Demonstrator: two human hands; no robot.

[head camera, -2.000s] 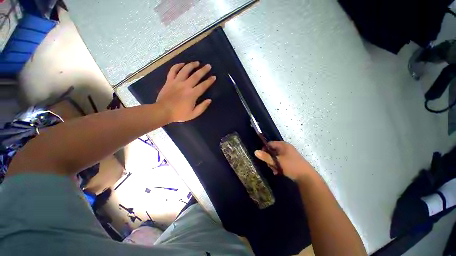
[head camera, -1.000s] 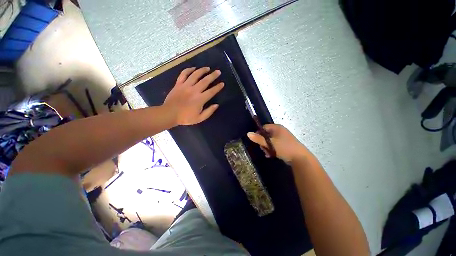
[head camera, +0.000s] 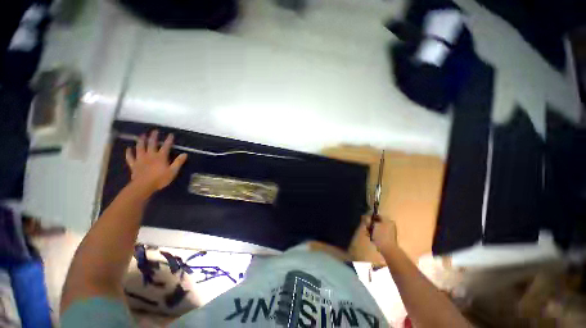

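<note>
A black cloth panel [head camera: 308, 198] lies flat in front of me, with a thin pale line along its far side. My left hand [head camera: 153, 163] rests on its left end with fingers spread, holding nothing. A mottled gold-brown cloth weight [head camera: 233, 189] lies on the panel between my hands. My right hand [head camera: 380, 232] grips the shears [head camera: 377, 192] by the handles just past the panel's right end. The blades point away from me, over the tan paper pattern [head camera: 411, 198]. The frame is blurred, so I cannot tell whether the blades touch the cloth.
The pale table [head camera: 257, 83] extends beyond the panel. More black cut pieces [head camera: 517, 186] lie at the right. A black bundle with a white band [head camera: 440, 38] is at the far right. Dark scraps [head camera: 173, 269] are on the floor below. A blue object [head camera: 30, 291] is at the lower left.
The view has turned, so the panel now lies crosswise. My right hand has moved the shears off the cloth to the panel's right end. My left hand remains spread on the cloth.
</note>
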